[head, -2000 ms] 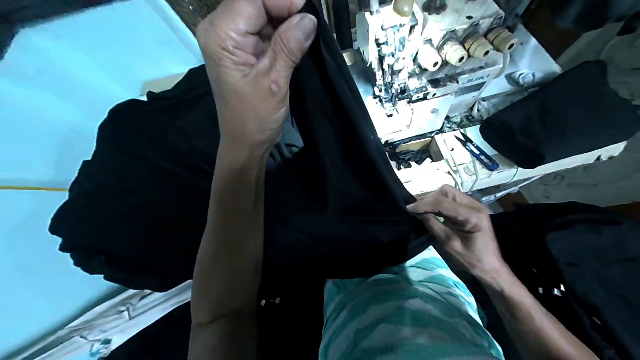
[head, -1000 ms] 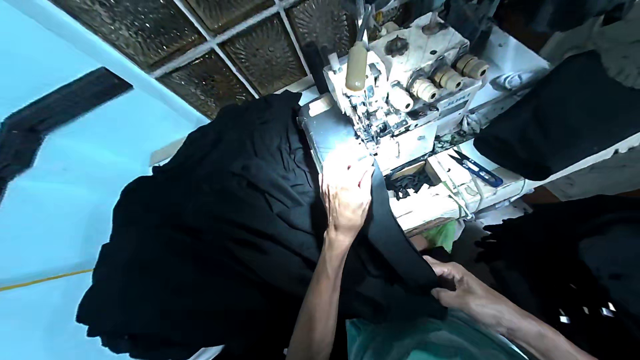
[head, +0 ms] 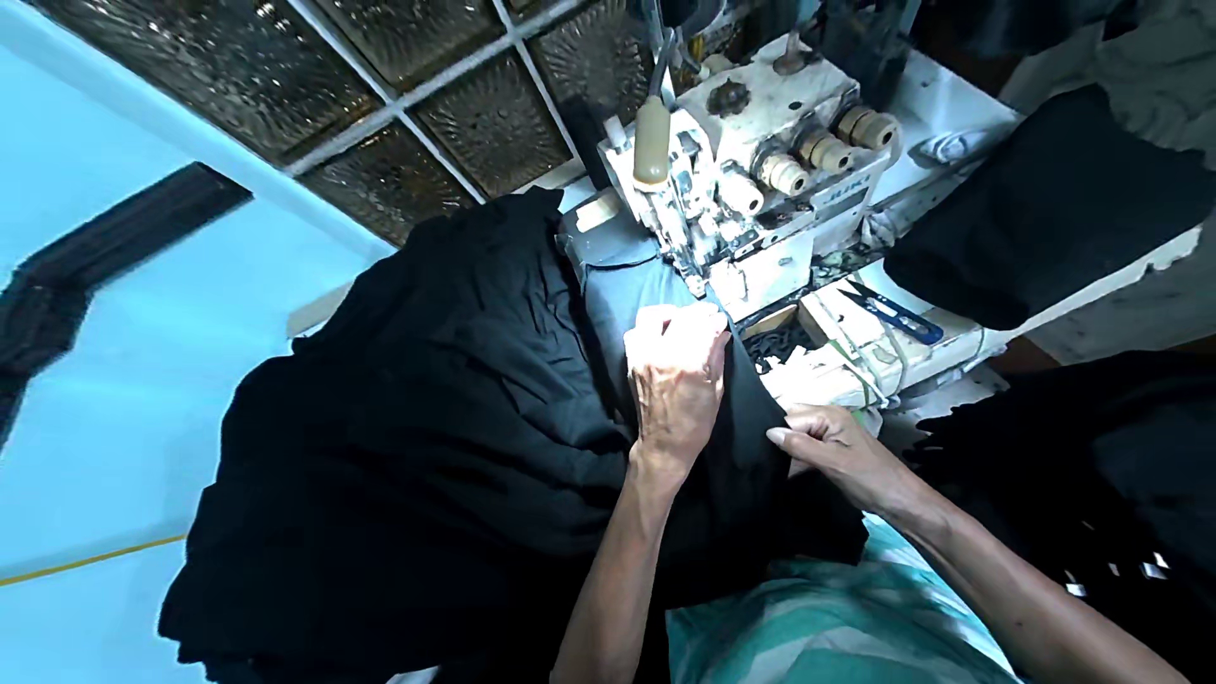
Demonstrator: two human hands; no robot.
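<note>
A large heap of black fabric (head: 427,456) spreads from the sewing machine down toward my lap. My left hand (head: 676,380) rests on the cloth just in front of the needle area, brightly lit, its fingers bent; whether it pinches the cloth is hard to see. The fabric's right edge is pinched between thumb and fingers of my right hand (head: 826,446), lower and to the right. Beyond my left hand stands a white Juki overlock sewing machine (head: 760,152) with several tension dials and a presser foot above the cloth.
Blue-handled thread snips (head: 893,313) lie on the machine table, right of an open compartment (head: 784,337) holding dark scraps. Another black cloth piece (head: 1045,209) hangs over the table at right. More dark fabric (head: 1092,494) lies at lower right. A patterned glass-block wall (head: 494,123) rises behind.
From two seconds ago, my left hand has come down from the raised cloth to the machine's front. My right hand still holds the fabric edge. The view has shifted.
</note>
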